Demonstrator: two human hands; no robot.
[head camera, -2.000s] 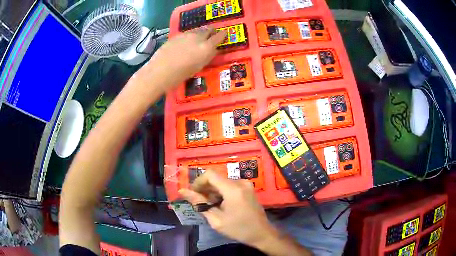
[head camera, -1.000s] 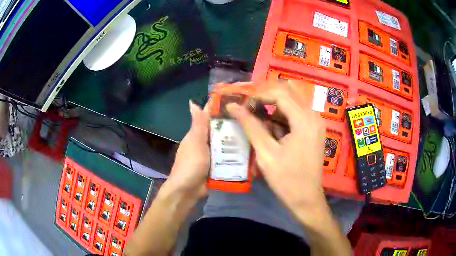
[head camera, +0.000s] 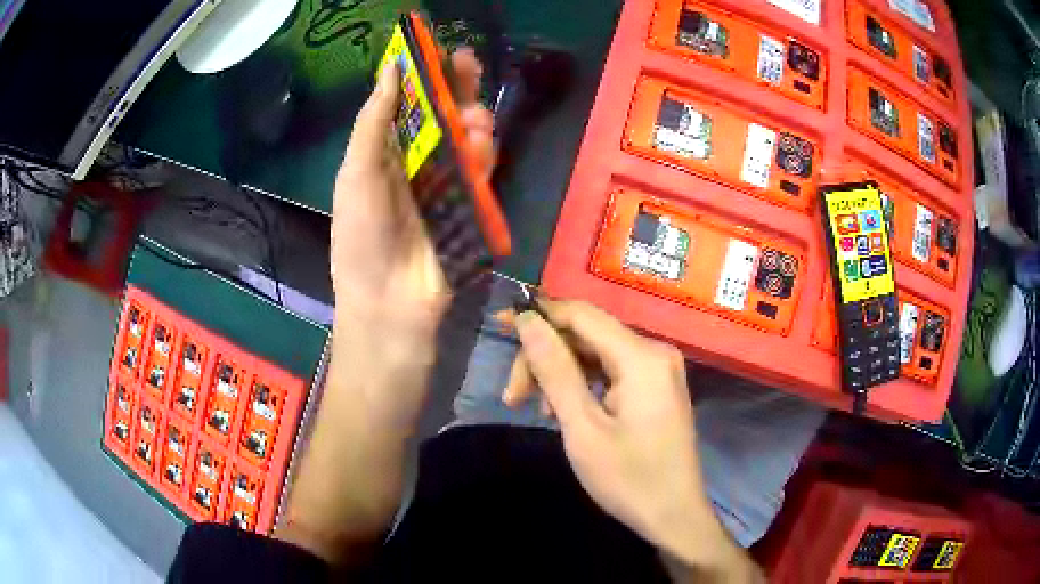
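My left hand (head camera: 393, 217) holds a keypad phone (head camera: 439, 160) on edge, its yellow screen sticker and black keypad facing left and its orange back facing right. My right hand (head camera: 599, 399) is just below and right of the phone's bottom end, pinching the small plug of a data cable (head camera: 526, 299); plug and phone are apart. A second phone (head camera: 863, 274) lies face up on the red phone tray (head camera: 570, 245), a black lead at its bottom end. Orange phone backs (head camera: 684, 251) with white labels lie in the tray pockets.
A monitor (head camera: 131, 97) stands at upper left, near a green and black mouse mat (head camera: 342, 34). A filled red tray (head camera: 291, 388) lies low at left. Stacked trays (head camera: 850, 513) stand at lower right. A dark object (head camera: 536, 86) lies behind the phone.
The phone in my left hand has moved up and turned from showing its back to showing its keypad side. My right hand has left its back and moved down, now with the cable plug in its fingers.
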